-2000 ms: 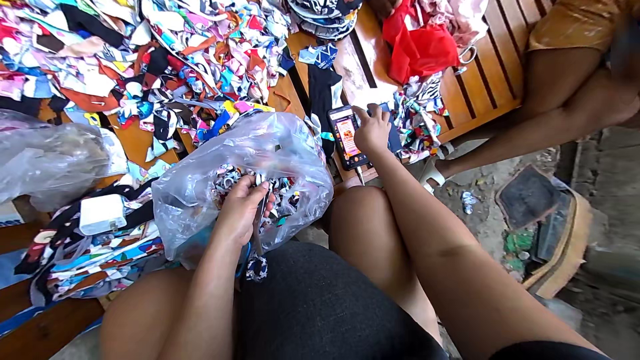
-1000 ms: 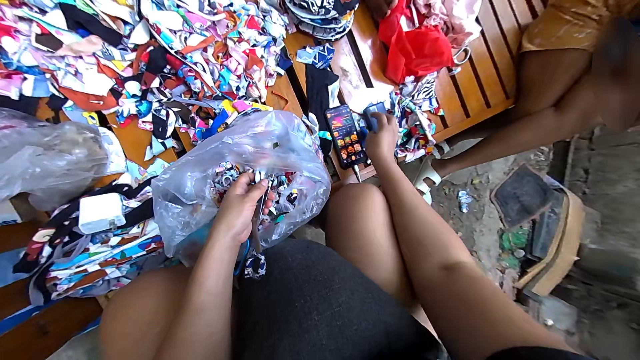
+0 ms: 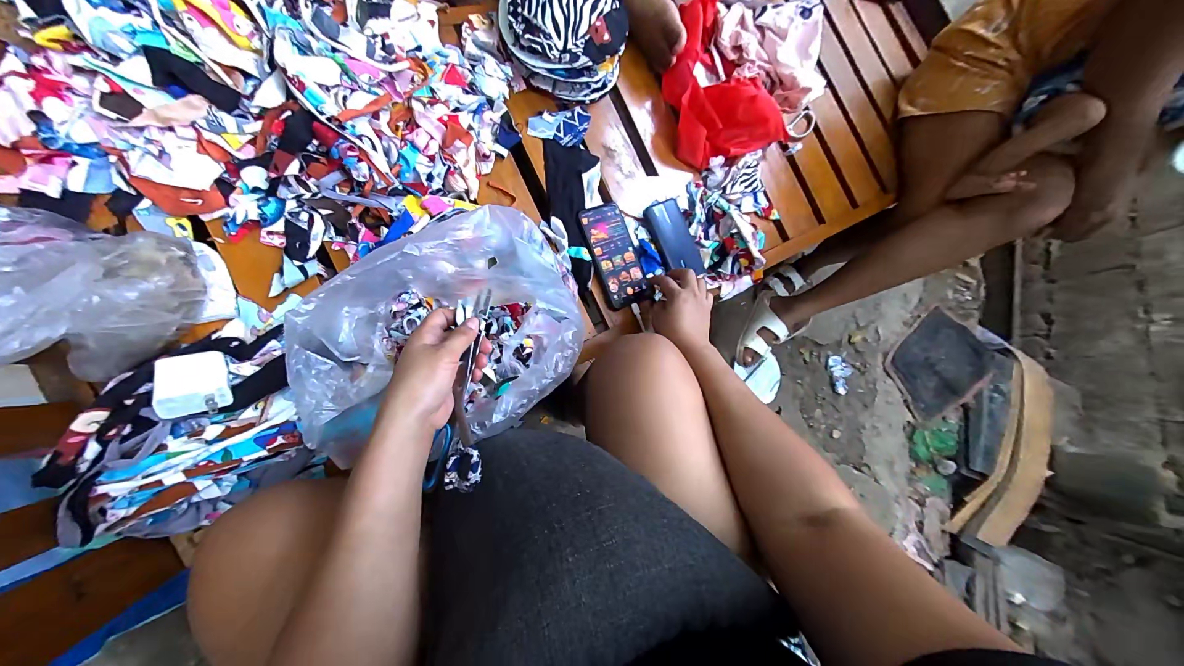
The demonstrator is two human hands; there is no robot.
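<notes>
My left hand [image 3: 433, 363] is closed around a pair of scissors [image 3: 470, 356], blades pointing up, over the mouth of a clear plastic bag [image 3: 351, 314] filled with small fabric scraps [image 3: 511, 342]. The scissors' handles hang below the hand near a small patterned cloth bundle [image 3: 462, 467]. My right hand [image 3: 680, 301] rests by the lower ends of a lit smartphone [image 3: 614, 254] and a dark flat rectangular device [image 3: 673, 237], which lie side by side on the slatted wooden bench. Whether its fingers grip the dark device cannot be told.
Cut fabric pieces [image 3: 342, 102] heap at the upper left. A white charger [image 3: 191, 384] lies on fabric strips at left, below another plastic bag [image 3: 120, 287]. Red cloth [image 3: 726, 116] and a patterned bundle [image 3: 564, 46] sit at the back. Another person's legs [image 3: 888, 250] are at right.
My right hand has moved from over the phone, first to the dark device's side, then down to its lower end. More of the device shows. My left hand remains over the bag with the scissors.
</notes>
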